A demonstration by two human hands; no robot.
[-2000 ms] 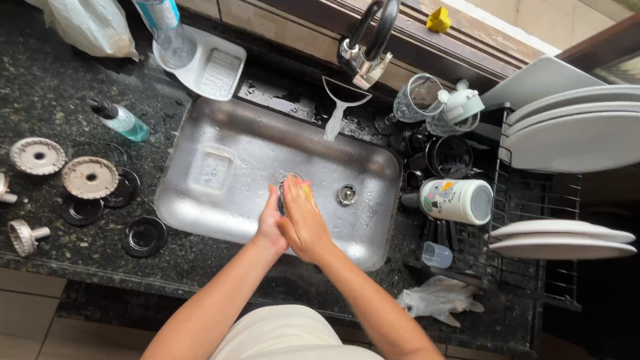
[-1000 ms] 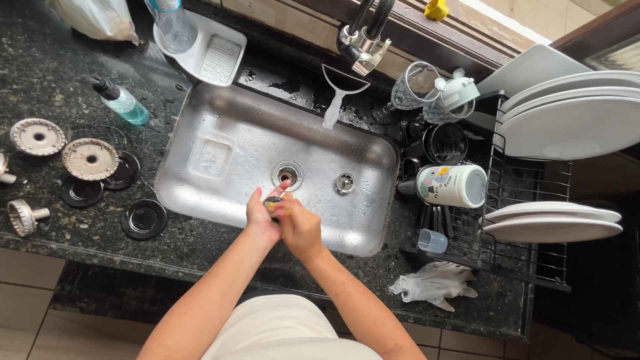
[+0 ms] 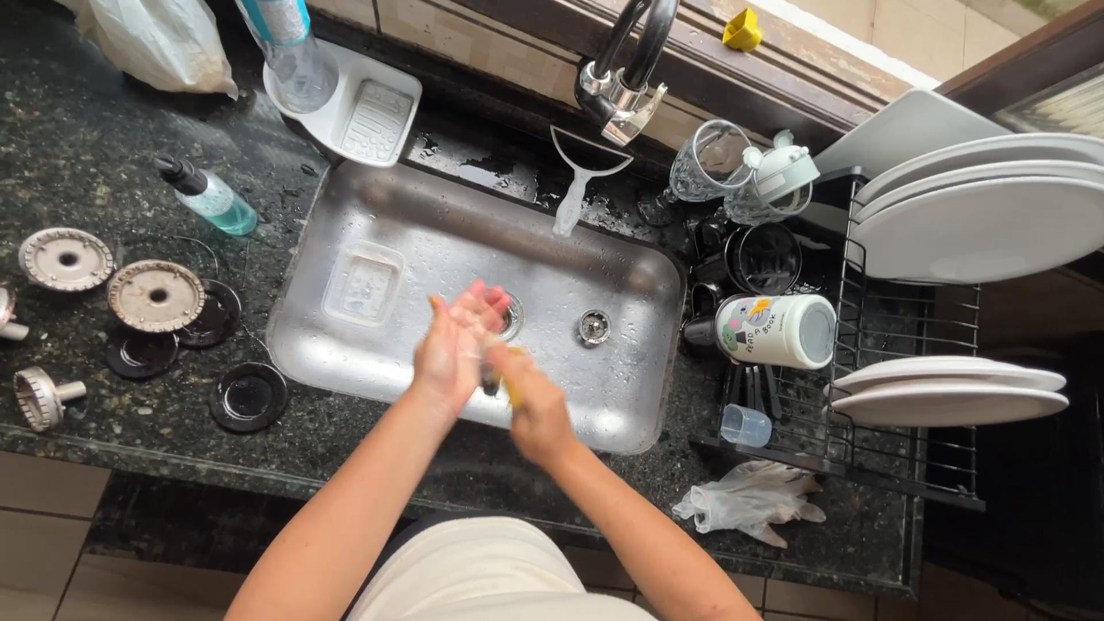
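Note:
Over the lower middle of the stainless steel sink (image 3: 405, 358), my left hand (image 3: 453, 349) is held with its palm up and fingers spread. My right hand (image 3: 536, 401) is closed on a yellow sponge (image 3: 515, 375), close beside the left palm. Motion blurs both hands, and a small dark thing between them cannot be made out. The drain opening (image 3: 512, 317) shows partly behind my left fingers. To its right a metal drain strainer (image 3: 594, 327) lies on the sink floor. A clear rectangular container (image 3: 363, 283) rests at the left of the sink.
Left on the granite counter are gas burner heads (image 3: 156, 296), black burner caps (image 3: 248, 397) and a pump bottle (image 3: 216, 203). Behind the sink stand a faucet (image 3: 623, 103) and a squeegee (image 3: 573, 203). Right are a dish rack (image 3: 906, 470) with plates, a white bottle (image 3: 776, 331) and plastic gloves (image 3: 755, 500).
My hands were clasped together in the earliest frame; now they are apart, with the left palm showing. The yellow sponge shows more plainly in my right hand.

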